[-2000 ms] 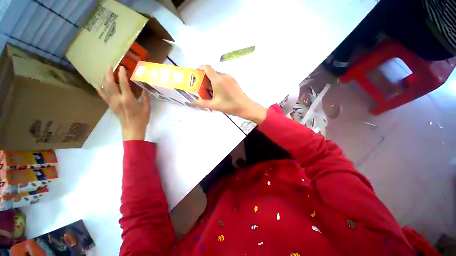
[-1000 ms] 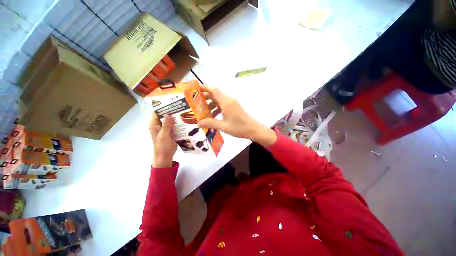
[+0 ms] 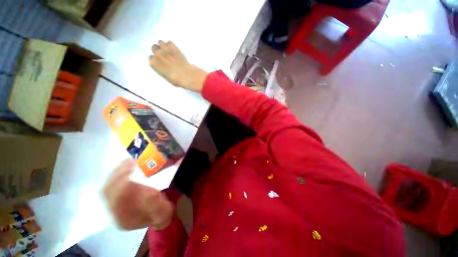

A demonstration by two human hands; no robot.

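A retail box [image 3: 142, 134] lies on the white table near the front edge, its orange and yellow narrow side and black picture face showing. My left hand [image 3: 136, 198] is blurred, just off the box's near end; whether its fingertips pinch anything is unclear. My right hand [image 3: 170, 61] is on or just above the table beyond the seam, fingers curled down; what is under or in its fingers is hidden. The yellow-green strip does not show. An open brown carton [image 3: 89, 95] with several orange boxes inside stands at the left.
Another brown carton [image 3: 27, 163] stands at the left, above stacked retail boxes [image 3: 17, 231]. A further carton [image 3: 83, 11] is at the top left. Backing strips [image 3: 268, 80] hang by the table edge. Red stools [image 3: 334, 35] stand on the floor, one beside a person's dark-clothed leg.
Both hands have let go of the retail box, which now lies on the table. My right hand has moved away across the seam. The view has shifted right.
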